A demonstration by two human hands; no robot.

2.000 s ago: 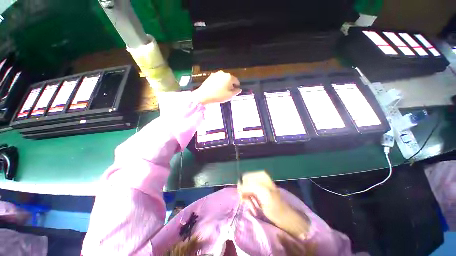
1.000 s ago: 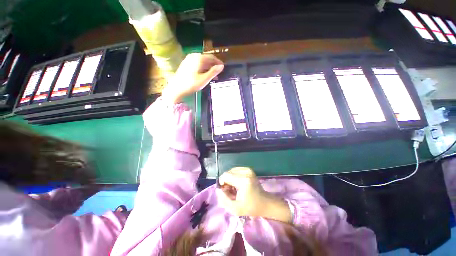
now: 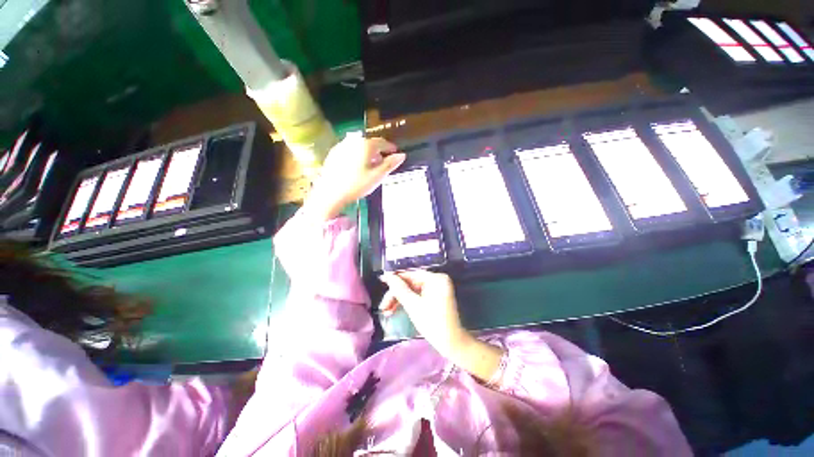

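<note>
A black tray (image 3: 571, 250) holds several lit smartphones side by side. The leftmost smartphone (image 3: 411, 210) has a white screen with dark bars near its lower end. My left hand (image 3: 357, 170) is at that phone's upper left corner, fingers apart and holding nothing. My right hand (image 3: 424, 299) is below the same phone, with thumb and finger pinched at its lower left edge. A thin cord seems to be in that pinch. The fingers mostly hide it, and I cannot tell whether its plug is in the phone.
A tray stack (image 3: 170, 232) with lit phones stands left. A taped grey post (image 3: 290, 112) slants behind my left hand. A white power strip (image 3: 785, 228) with a white cable (image 3: 714, 323) is right. Another tray of phones (image 3: 745, 45) is back right. A person's pink sleeve (image 3: 134, 415) is lower left.
Both hands have moved from the second phone to the leftmost one. My right hand has risen from below the tray to the phone's lower edge. A person has come into view at left.
</note>
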